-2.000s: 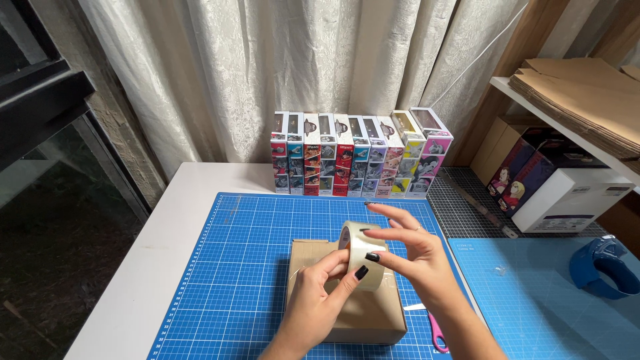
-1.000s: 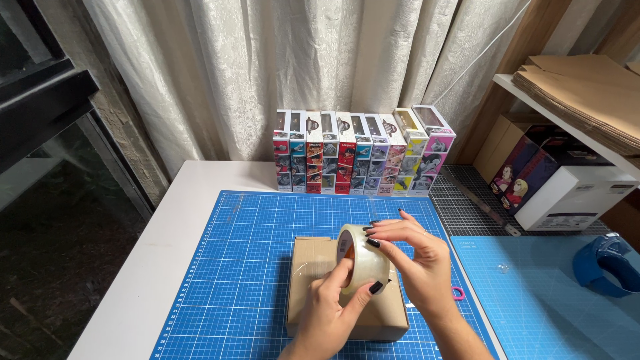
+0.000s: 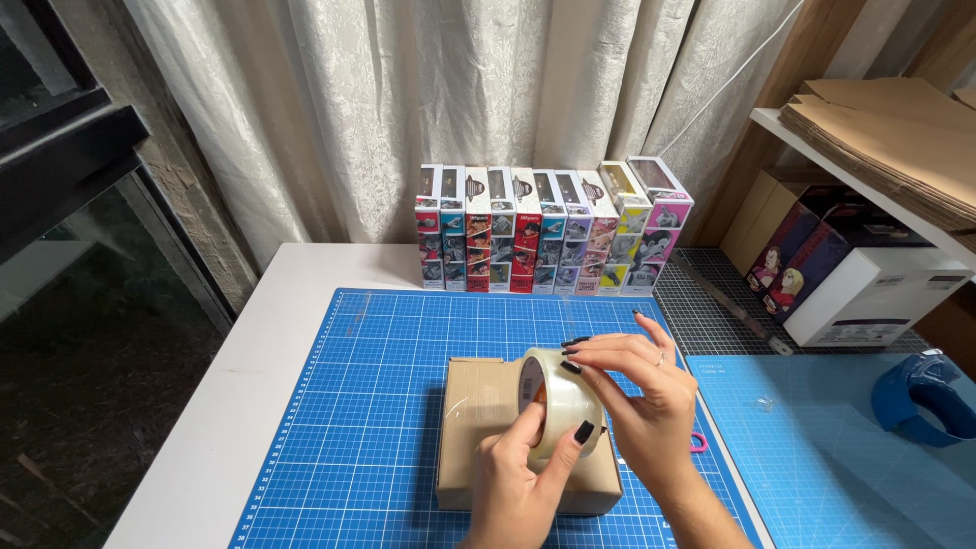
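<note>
My left hand [image 3: 522, 476] grips a wide roll of clear packing tape [image 3: 568, 404], with fingers inside the core and the thumb on its outer face. The fingertips of my right hand [image 3: 640, 389] rest on the roll's upper right surface; whether they pinch the tape's end cannot be told. Below the roll, a closed brown cardboard box [image 3: 473, 457] lies on a blue gridded cutting mat [image 3: 381, 381]. A pink handle loop [image 3: 698, 442] shows beside my right wrist, the rest of it hidden.
Behind the mat stands a row of figure boxes [image 3: 526, 252]. At the right are a lighter blue mat [image 3: 778, 457], a blue tape dispenser [image 3: 923, 400], a white box [image 3: 869, 297] and a shelf with flattened cardboard [image 3: 884, 145]. A dark grid mat [image 3: 709, 290] lies behind.
My right hand has come down closer against the roll, its raised fingers now resting near the top. The roll stays in my left hand above the box.
</note>
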